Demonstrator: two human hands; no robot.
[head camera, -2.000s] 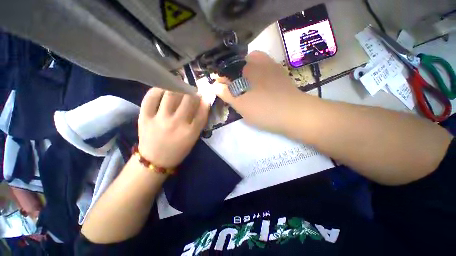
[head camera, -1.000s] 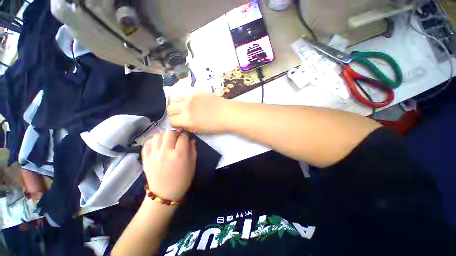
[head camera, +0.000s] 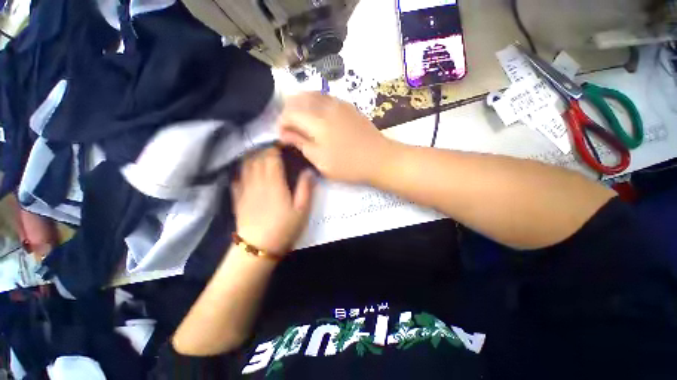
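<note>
Navy fabric (head camera: 171, 82) with white pieces lies heaped from the left up to the machine. A white curved piece (head camera: 174, 156) is blurred beside my hands. My left hand (head camera: 269, 197) lies on the navy and white fabric, slightly blurred; its fingertips are partly hidden in the fabric. My right hand (head camera: 334, 137) is just beyond it, fingers bent and closed on the fabric edge in front of the machine head. The ribbed knob (head camera: 332, 67) shows above my right hand. The needle point cannot be made out.
A lit phone (head camera: 434, 56) lies on the machine bed, its cable (head camera: 436, 119) running towards me. Scissors with red and green handles (head camera: 594, 133) lie over paper labels (head camera: 536, 107) at the right. The white table edge (head camera: 349, 211) has printed marks. Another person's hand (head camera: 36, 228) shows at far left.
The view has shifted. My hands have come away from under the machine head, towards me, with the fabric. My left fingers have spread more since one second ago, and the white piece has moved.
</note>
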